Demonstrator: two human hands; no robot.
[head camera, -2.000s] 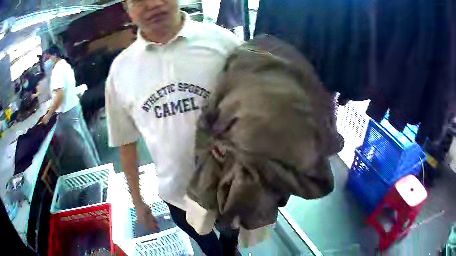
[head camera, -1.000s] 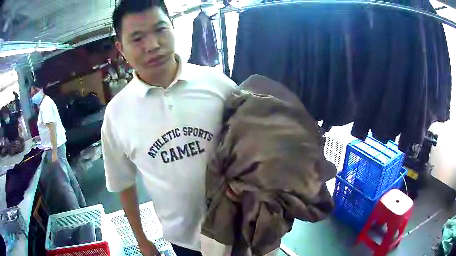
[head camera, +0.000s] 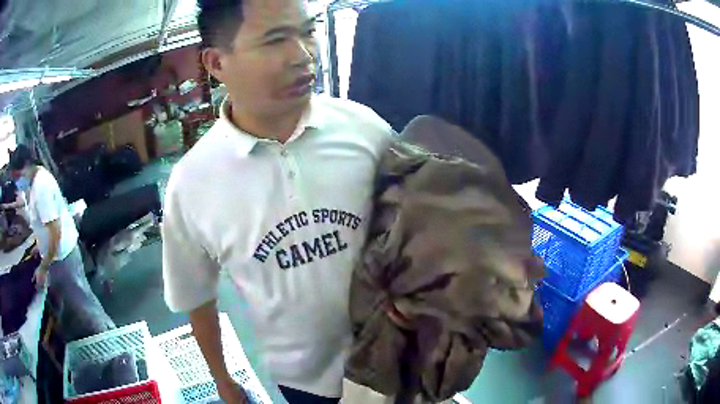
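A person in a white polo shirt (head camera: 276, 189) stands close in front of me. A large bundle of brown garments (head camera: 458, 260) hangs at the person's side, on the right of the view, held against the body. A pale cuff band (head camera: 365, 393) shows at its lower left, cut by the bottom edge. The hand holding the bundle is hard to tell apart from the cloth. Neither my left hand nor my right hand is in the picture.
Dark garments (head camera: 521, 95) hang from a rack behind. Blue crates (head camera: 576, 245) and a red stool with a white top (head camera: 596, 331) stand at the right. White crates (head camera: 110, 359) and a red crate (head camera: 118, 393) are at lower left. Another person (head camera: 51, 213) stands at a table.
My view has tilted up, so more of the person's head and the rack shows. The person's head has turned towards the right. The bundle appears slightly further right and stays held.
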